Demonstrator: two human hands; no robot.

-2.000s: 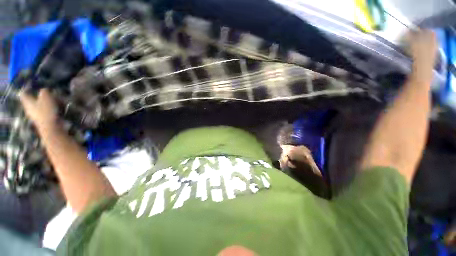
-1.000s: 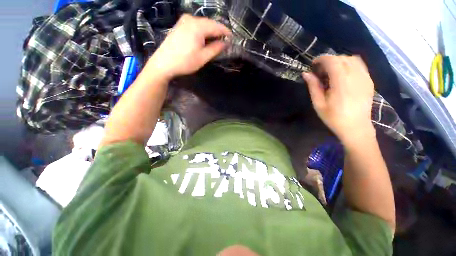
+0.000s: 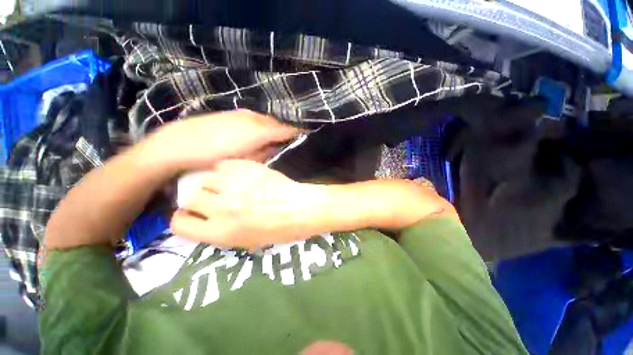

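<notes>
A plaid garment panel point(image 3: 277, 93) lies across the upper middle, with thin white check lines. My left hand point(image 3: 239, 135) is stretched to the right below it, its fingertips near a thin white strip point(image 3: 288, 149). My right hand point(image 3: 236, 204) is crossed over to the left, just below my left hand and over my shirt. Its fingers are curled at a white cloth piece point(image 3: 193, 184), which shows between the hands. The undersides of both hands are hidden, and whether my left fingers grip the strip is unclear.
A blue crate point(image 3: 48, 80) stands at the upper left, with a plaid bundle point(image 3: 24, 187) hanging beside it. A pale table edge point(image 3: 513, 28) crosses the upper right. A blue basket point(image 3: 427, 156) and dark cloth point(image 3: 513, 180) are lower right.
Both hands have left the plaid panel's edge, and my right hand has crossed to the left below my left hand. A white piece now shows between them. The view has shifted; the scissors are out of view.
</notes>
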